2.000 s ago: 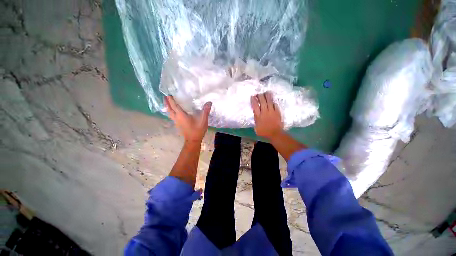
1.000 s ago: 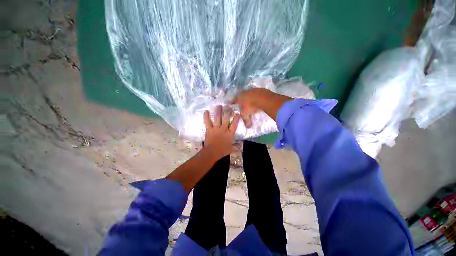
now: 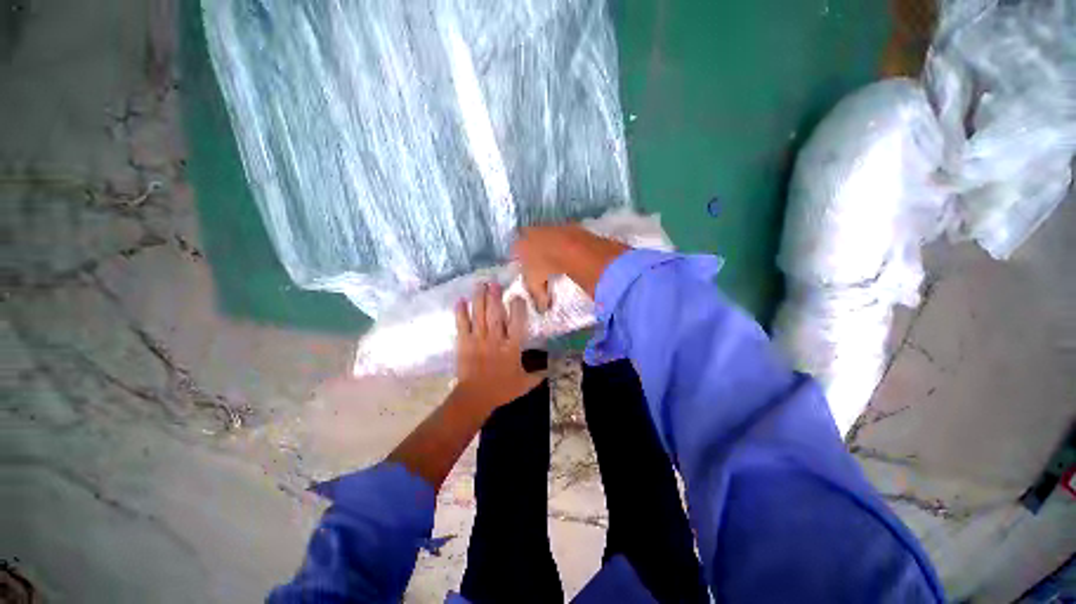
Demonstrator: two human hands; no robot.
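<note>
Clear stretch wrap [image 3: 413, 130] lies as a long crinkled sheet on the green platform [image 3: 732, 94]. Its near end is gathered into a white film roll [image 3: 407, 339] along the platform's near edge. My left hand [image 3: 490, 342] lies on the roll with its fingers spread. My right hand [image 3: 555, 260] is just right of it and a little farther off, fingers bent over the roll where the sheet meets it. The undersides of the fingers are hidden, so I cannot tell if they grip film.
A dense white film bundle [image 3: 855, 212] lies at the platform's right side, with loose film [image 3: 1021, 130] beyond it. Cracked concrete [image 3: 94, 354] surrounds the near and left sides. My dark-clothed legs are just below the roll. Part of a dark object shows at the lower right edge.
The roll was bulky and is now narrower and straighter, slanting down to the left. The sheet lies flatter. My right hand has moved from flat on the roll to bent beside my left hand.
</note>
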